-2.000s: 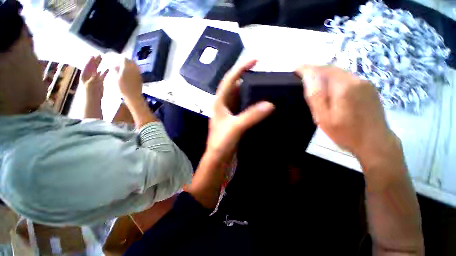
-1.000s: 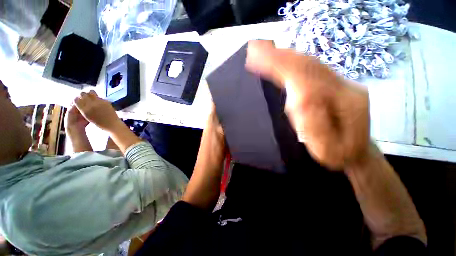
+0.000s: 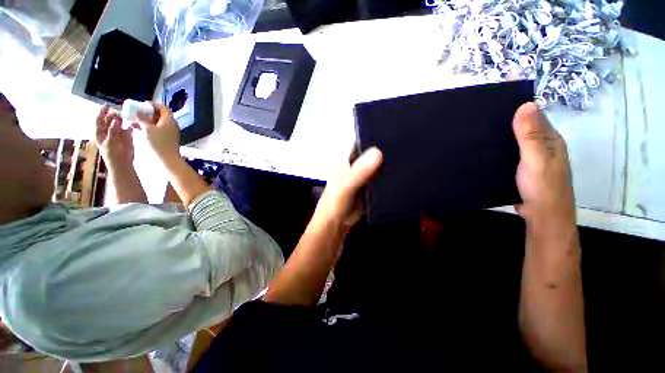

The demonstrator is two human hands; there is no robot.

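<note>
A plain black box (image 3: 445,151) is held in front of me above the table's front edge, a broad dark face towards me and no white showing. My left hand (image 3: 351,188) grips its left end, thumb on the near face. My right hand (image 3: 543,164) grips its right end, thumb near the upper corner. The fingers behind the box are hidden. I cannot tell whether it is a lid alone or a closed box.
An insert tray with a white device (image 3: 266,85) stands on the table (image 3: 350,62). An empty insert (image 3: 191,98) is beside a person (image 3: 138,269) holding a small white device (image 3: 138,111). A cable pile (image 3: 532,44) lies at the back right. Clear plastic bags (image 3: 204,22) lie back left.
The black box has turned from upright and slanted to lying wide between my hands. My right hand has moved from its top to its right end. The neighbour now holds a white device.
</note>
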